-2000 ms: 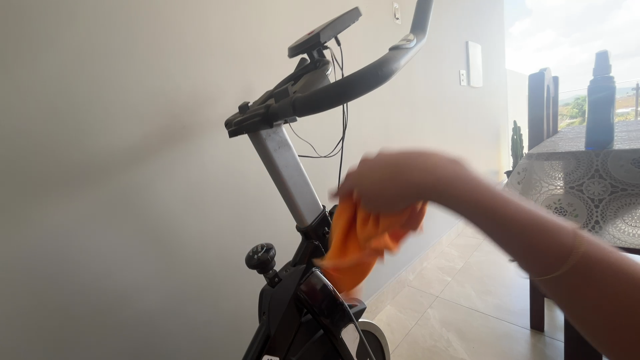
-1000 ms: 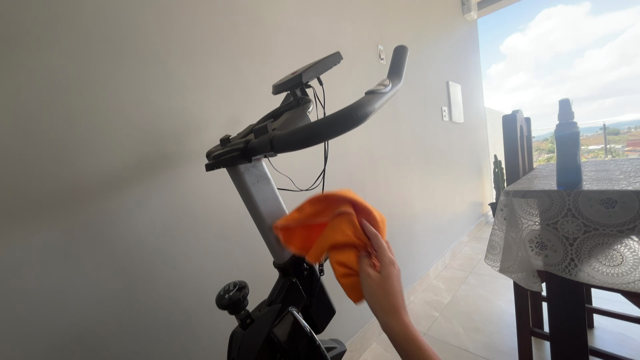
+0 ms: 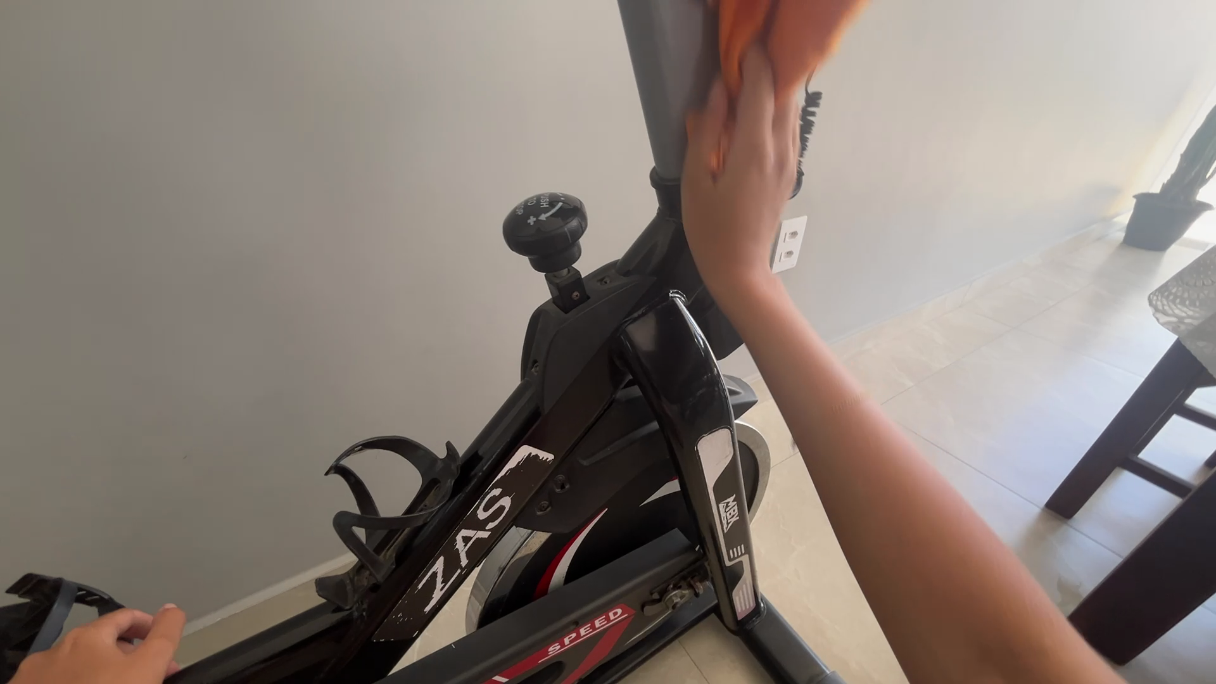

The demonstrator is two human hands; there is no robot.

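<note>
My right hand (image 3: 746, 185) presses an orange cloth (image 3: 793, 43) against the silver handlebar post (image 3: 655, 85) of a black exercise bike, near the top of the view; the cloth is partly blurred and cut off by the top edge. My left hand (image 3: 109, 646) is at the lower left corner, fingers curled, close to the bike's lower frame; whether it grips anything cannot be told. Between the hands are the black resistance knob (image 3: 545, 228), the bottle cage (image 3: 394, 503) and the lettered frame tube (image 3: 475, 537). The flywheel (image 3: 608, 513) shows behind the front fork (image 3: 684, 380).
A grey wall (image 3: 285, 237) with a socket (image 3: 789, 243) runs behind the bike. At the right, a dark wooden table leg (image 3: 1130, 427) and a cloth-covered tabletop (image 3: 1192, 299) stand on the tiled floor (image 3: 988, 380). A potted plant (image 3: 1167, 218) is farther back.
The view has tilted down to the bike's lower frame. My right hand, raised with the orange cloth before, is now at the post. My left hand has come into view.
</note>
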